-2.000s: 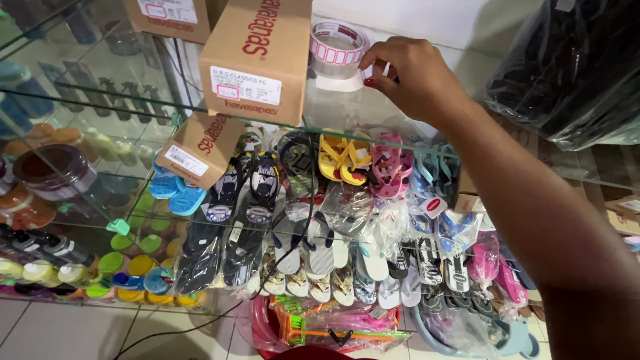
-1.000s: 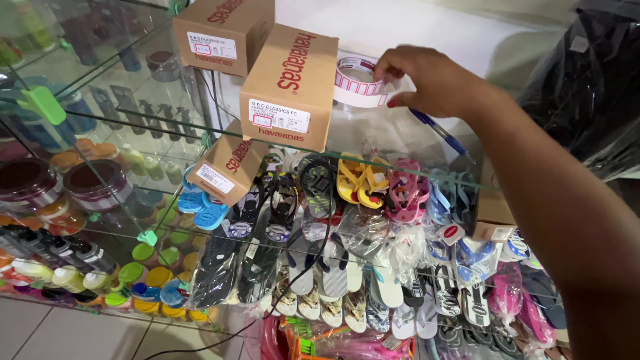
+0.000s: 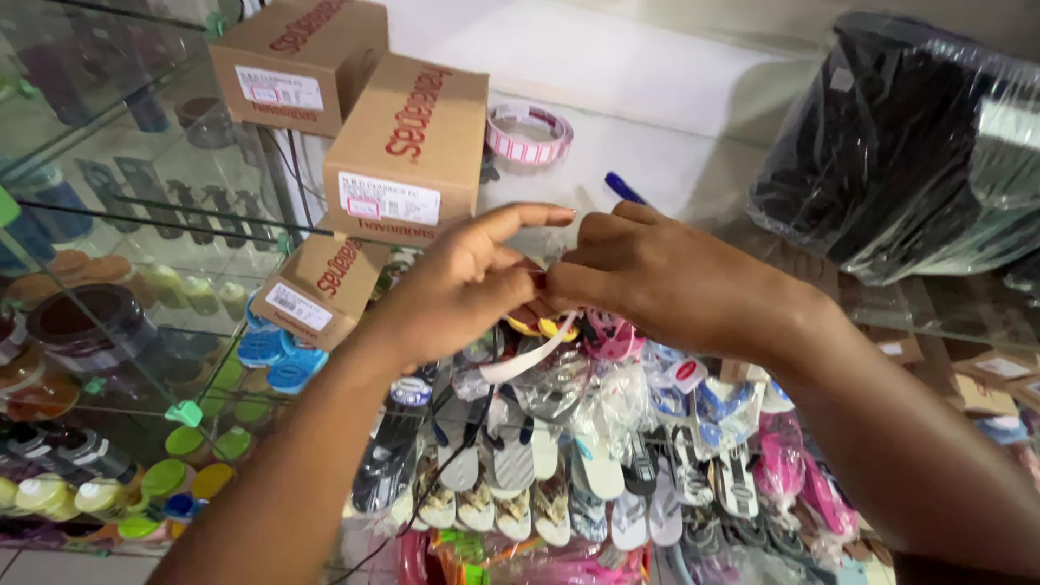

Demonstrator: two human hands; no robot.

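My left hand (image 3: pixel 479 280) and my right hand (image 3: pixel 650 276) meet at the fingertips above a glass shelf. A pale strip of label backing (image 3: pixel 528 357) hangs down from between them; which fingers pinch it is partly hidden. Behind the hands, a roll of pink-bordered labels (image 3: pixel 530 138) lies beside a cardboard Havaianas box (image 3: pixel 414 146). A blue pen (image 3: pixel 624 188) shows just beyond my right hand. Another Havaianas box (image 3: pixel 301 65) stands at the upper left, and a smaller one (image 3: pixel 325 284) is tilted near my left wrist.
Several flip-flops (image 3: pixel 508 447) in plastic fill the racks below. Glass shelves at the left hold jars (image 3: pixel 89 325) and bottles. Black goods in clear plastic (image 3: pixel 877 146) stand at the upper right. A dark cable (image 3: pixel 455 455) runs down among the sandals.
My right hand has left the label roll and come nearer to me. My left hand has come into view and meets it. The pale strip now hangs below them.
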